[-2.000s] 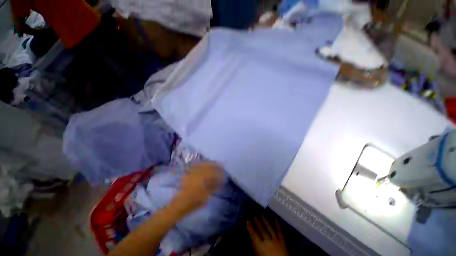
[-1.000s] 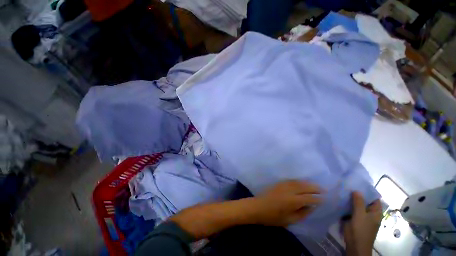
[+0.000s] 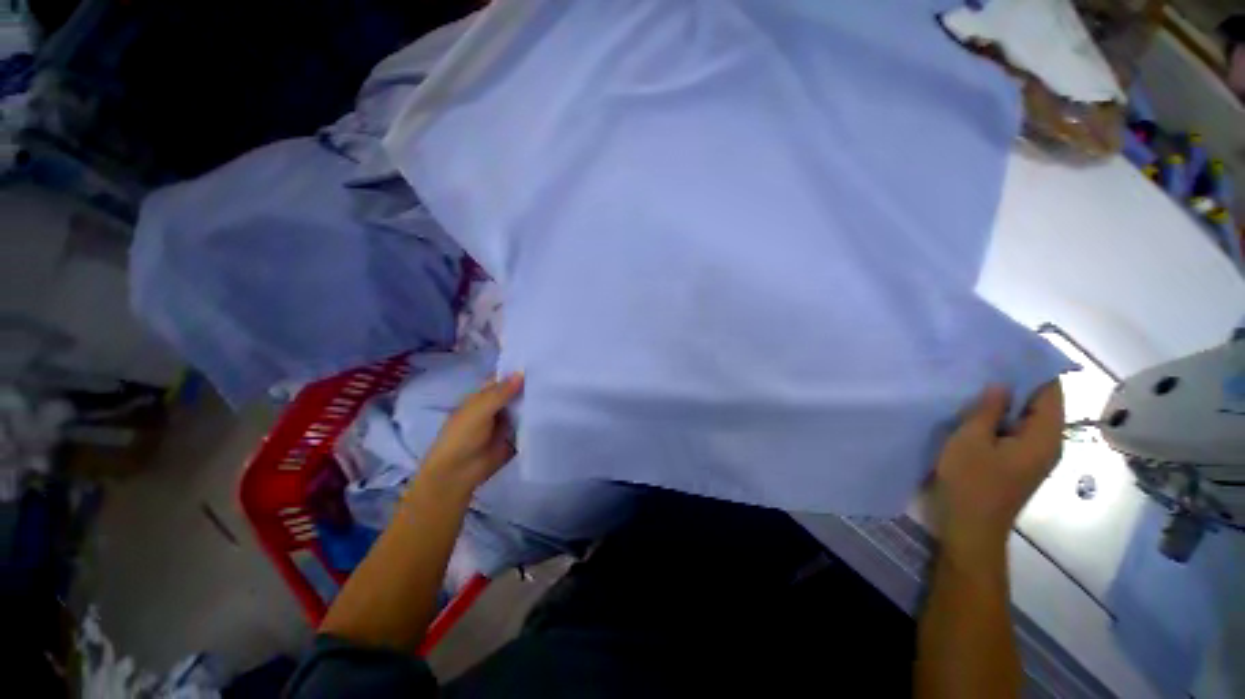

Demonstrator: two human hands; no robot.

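A large light blue shirt panel (image 3: 737, 273) is spread across the middle of the view, over the table's left part and past its front edge. My left hand (image 3: 488, 426) grips its near left edge. My right hand (image 3: 994, 458) grips its near right part, just left of the needle area. The near edge hangs between my hands. The white sewing machine head (image 3: 1185, 417) stands at the right with its lamp lit. Light blue pieces (image 3: 1167, 594) lie under the machine arm.
A red basket (image 3: 280, 471) with light blue cloth stands below left. More light blue cloth (image 3: 294, 266) is heaped at the left. White scraps (image 3: 1045, 48) lie on a brown bundle at the upper right, near thread spools (image 3: 1185, 178). A ruler strip runs along the table's front edge.
My left hand has moved left, away from my right hand, to the panel's left edge. The panel's near edge is now drawn out between both hands. The view has shifted.
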